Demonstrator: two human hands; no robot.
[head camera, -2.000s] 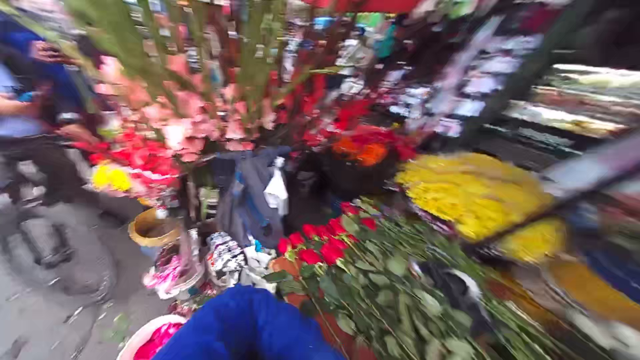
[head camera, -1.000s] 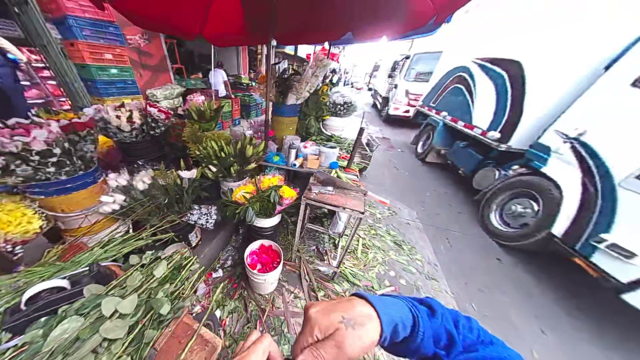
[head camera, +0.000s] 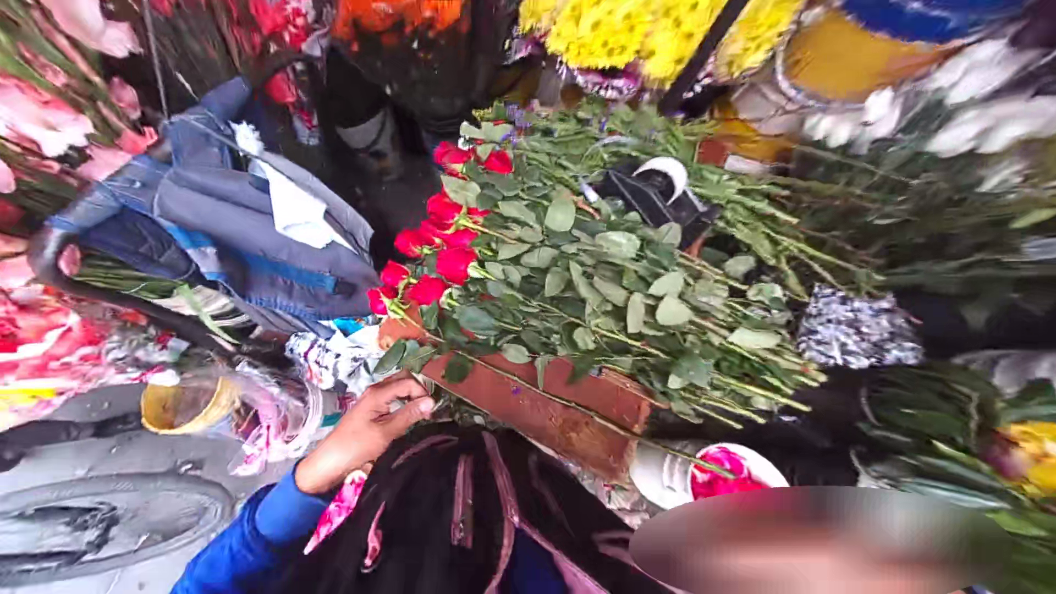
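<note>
My left hand (head camera: 371, 425), in a blue sleeve, is at the lower left end of a reddish-brown wooden board (head camera: 544, 404), close to leaves and a long stem. Its fingers are curled, with thumb and forefinger near each other; whether they pinch anything is unclear. Red roses (head camera: 441, 239) lie in a heap, heads to the left and leafy green stems (head camera: 610, 289) to the right. One stem crosses the board toward a white bucket (head camera: 763, 464) with pink petals. My right hand cannot be made out; a blurred skin-toned patch covers the lower right.
A grey-blue jacket (head camera: 256, 223) hangs over a black bar at the left. A yellow-rimmed bucket (head camera: 186, 404) and a bicycle wheel (head camera: 107, 528) are below it. Yellow flowers (head camera: 627, 33) stand behind the heap, white blooms (head camera: 990, 107) at the right. A black object (head camera: 639, 198) lies among the stems.
The view has swung from the street and truck back to the rose heap. One second ago two hands were close together at the lower edge; now only my left hand is plain, by the board.
</note>
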